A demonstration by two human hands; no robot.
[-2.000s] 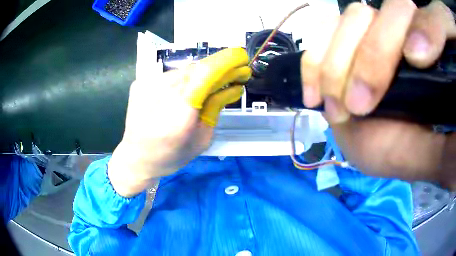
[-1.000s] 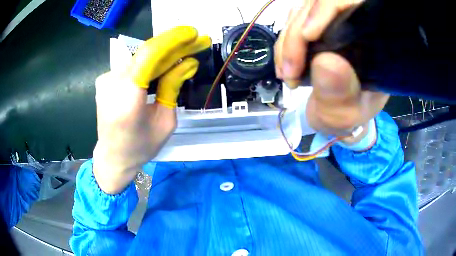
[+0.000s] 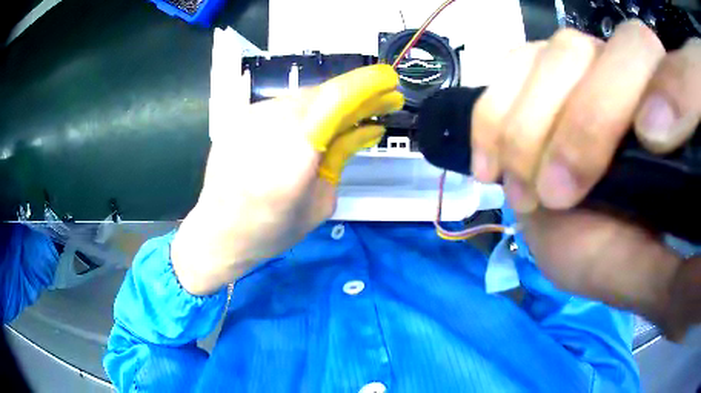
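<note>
The white housing lies in front of me with an inner black assembly and a round black module inside. My right hand grips the black electric screwdriver, its front end over the housing just below the module. The bit is not visible. My left hand, in yellow finger cots, has its fingers curled over the middle of the housing near the screwdriver's front end; what lies between the fingertips is unclear. Thin lead wires hang over the housing's near edge at right.
The white work mat lies beyond the housing. A blue screw bin is cut off by the top edge at left. The dark green bench is at left. Blurred dark parts show at top right. Blue cloth shows at far left.
Since one second ago, the screwdriver's front end has come down into view near the module. My left hand has moved right towards it. The whole view has also shifted.
</note>
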